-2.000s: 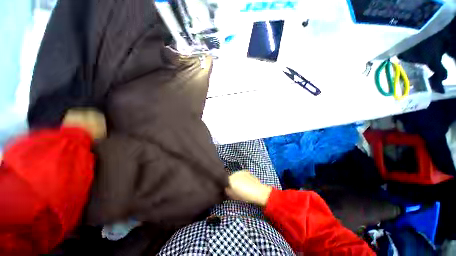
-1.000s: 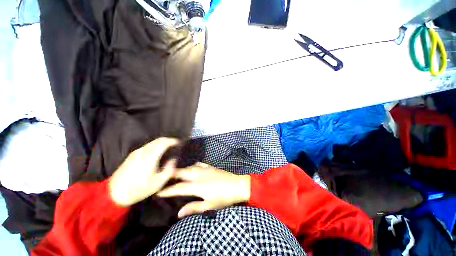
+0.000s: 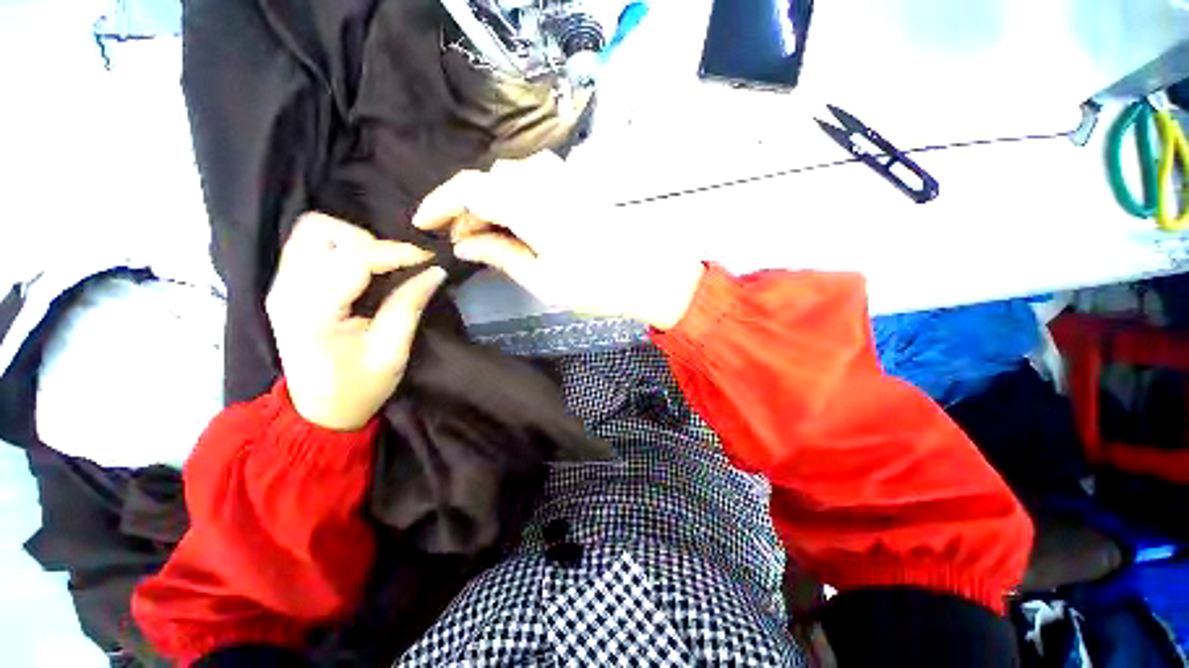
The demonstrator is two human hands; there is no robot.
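The dark brown garment (image 3: pixel 300 144) runs from the needle area down over the table edge to the lap. My left hand (image 3: pixel 346 313) pinches its edge between thumb and finger. My right hand (image 3: pixel 515 235) pinches the same edge just to the right, fingertips close to the left ones. The garment's upper part lies by the presser foot and needle area (image 3: pixel 574 85), where the cloth is lit by a lamp. A loose flap of the garment hangs below my hands over the apron.
Black thread snips (image 3: pixel 884 157) and a phone (image 3: pixel 756 46) lie on the white table (image 3: pixel 782 235). A dark thread crosses the table. Green and yellow scissors (image 3: pixel 1141 170) are at the right edge. White material (image 3: pixel 131 372) shows at left. Blue cloth (image 3: pixel 958 346) and a red frame (image 3: pixel 1128 392) are below right.
Both hands have moved up from the lap toward the needle area and now pinch the garment edge. The lower garment has folded into a loose flap.
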